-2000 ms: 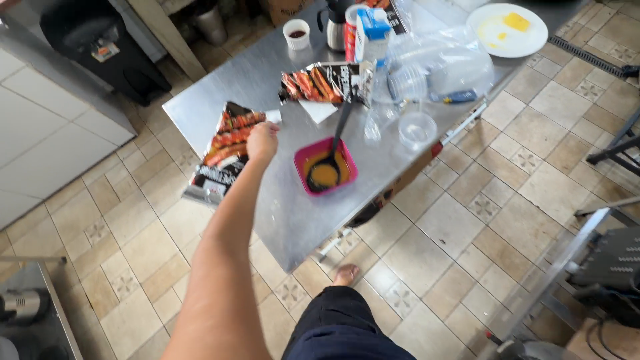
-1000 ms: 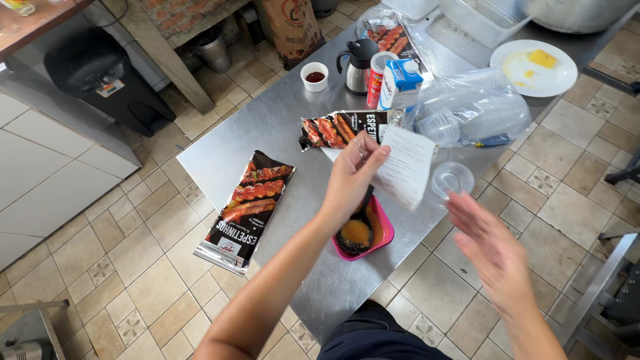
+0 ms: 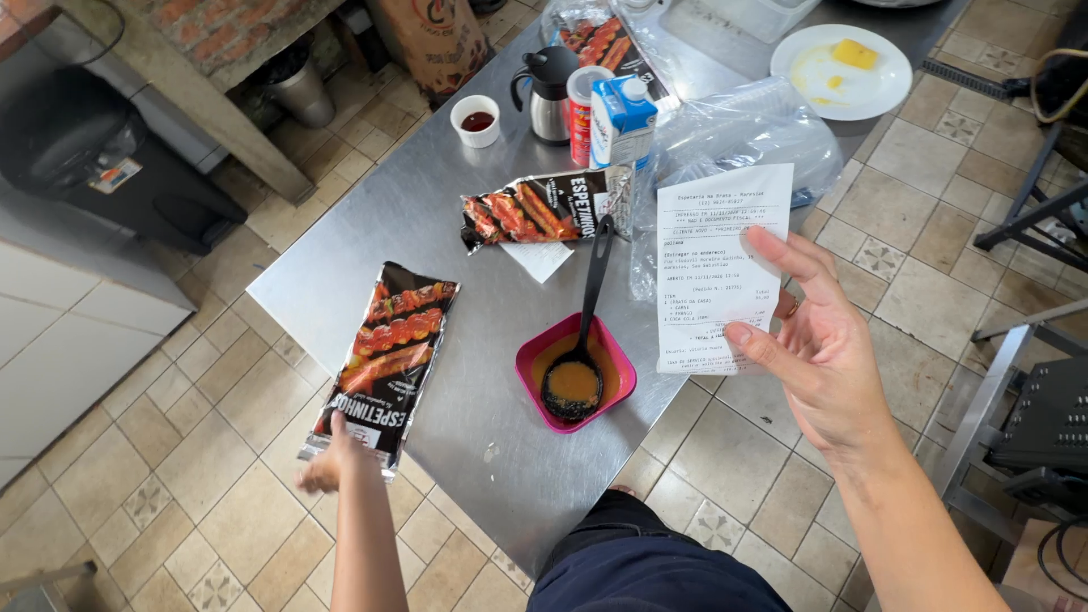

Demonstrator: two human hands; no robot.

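My right hand (image 3: 807,340) holds a printed paper receipt (image 3: 718,272) upright between thumb and fingers, over the table's right edge. My left hand (image 3: 336,459) is at the lower end of a black skewer packet (image 3: 391,365) on the table's left side; the hand is blurred, and whether it grips the packet is unclear. A second skewer packet (image 3: 544,208) lies farther back, with a white slip of paper (image 3: 541,259) partly under it. Between my hands stands a pink square bowl (image 3: 625,395) of orange-brown sauce, with a black ladle (image 3: 597,280) resting in it.
On the steel table (image 3: 476,493) stand a small white cup (image 3: 475,121), a thermal jug (image 3: 551,98), a red can (image 3: 580,127) and a blue-white carton (image 3: 623,123). Clear plastic bags (image 3: 739,136) and a white plate (image 3: 892,85) lie at the right. A black bin (image 3: 119,144) stands left.
The receipt was near my left hand one second ago and is now in my right hand. My left hand has moved left and down to the near packet.
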